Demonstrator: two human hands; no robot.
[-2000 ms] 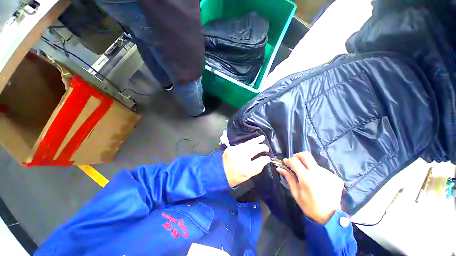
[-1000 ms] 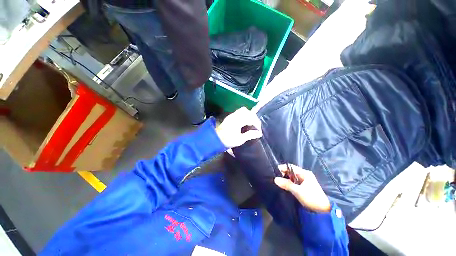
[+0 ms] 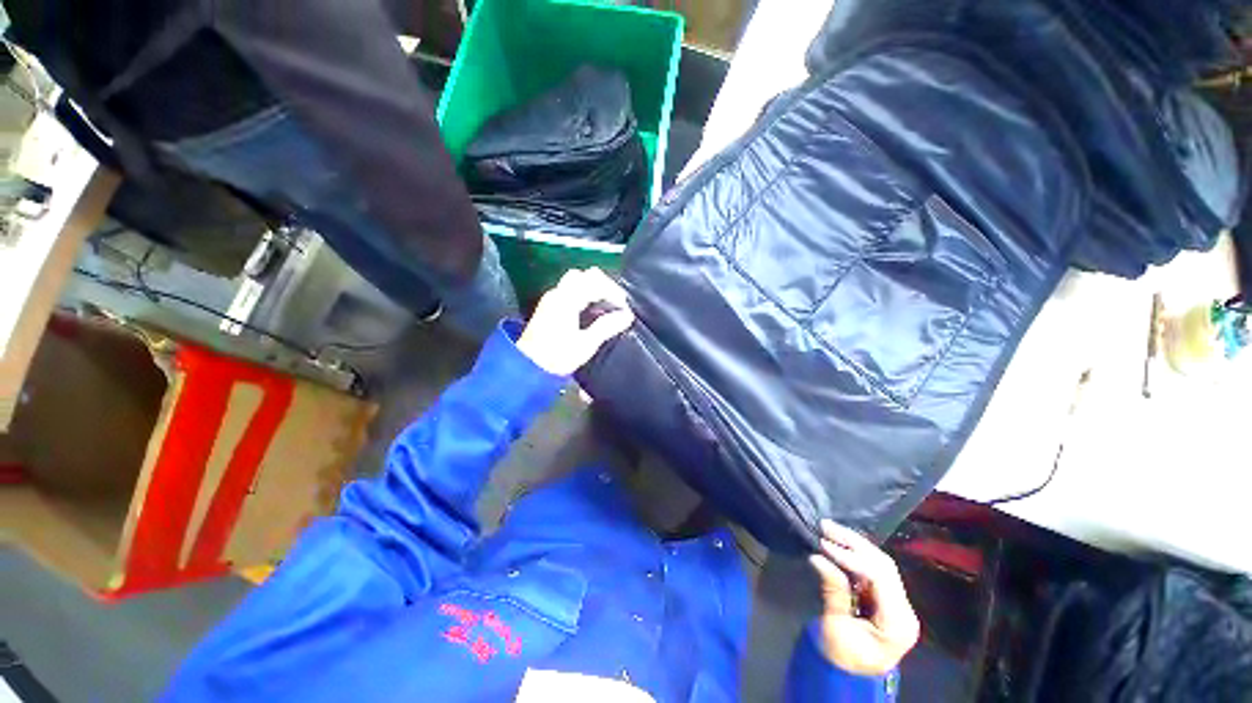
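A dark shiny backpack panel (image 3: 769, 343) with stitched pockets lies over the edge of the white-covered table (image 3: 1098, 412), its near part hanging over the wearer's lap. My left hand (image 3: 577, 321) pinches the panel's near edge at its left corner. My right hand (image 3: 865, 600) holds the same edge at its right end, fingers curled. A seam runs between the two hands. A small dark thing shows in my right palm; it is too hidden to name for certain.
A green crate (image 3: 665, 110) with dark pieces stands beyond the table's left end. A person's legs (image 3: 343, 179) are left of it. A carton with red tape (image 3: 288, 453) is at left. Dark bag bodies (image 3: 1016, 83) are heaped behind the panel; more lie lower right.
My hands have moved apart along the edge, the right one down and to the right. The view has shifted, and the near edge is stretched between them.
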